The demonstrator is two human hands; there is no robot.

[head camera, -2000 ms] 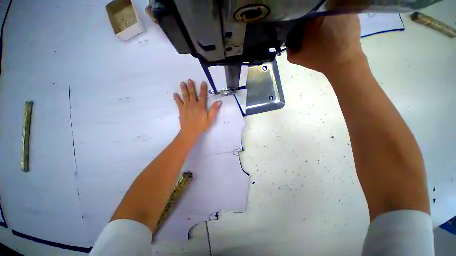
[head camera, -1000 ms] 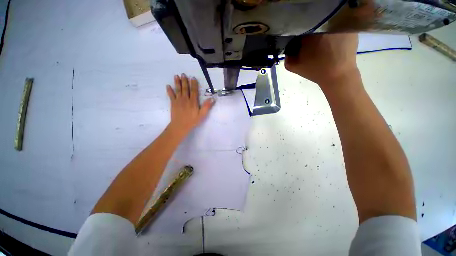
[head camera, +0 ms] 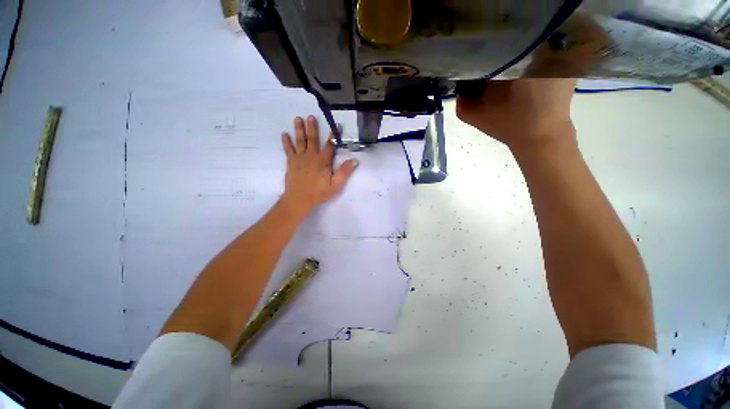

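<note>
The electric cutting machine fills the top of the view. Its upright blade stands in the edge of the lay under the white-lilac paper marker, and a dark cut line runs right from it. Part of the silver base plate shows right of the cut; the rest is under the lay. My left hand lies flat, fingers spread, on the paper just left of the blade. My right hand is closed around the machine's dark handle, partly hidden by the motor body.
A wrapped bar weight lies slanted beside my left forearm. Another bar weight lies at far left, and a third at the right edge. A small box is cut off at the top. Dark specks dot the cream table.
The machine's blade has moved left along the paper relative to the lay, and less of the base plate shows. My left hand stays flat beside it. The view has shifted, and the box is nearly out of frame.
</note>
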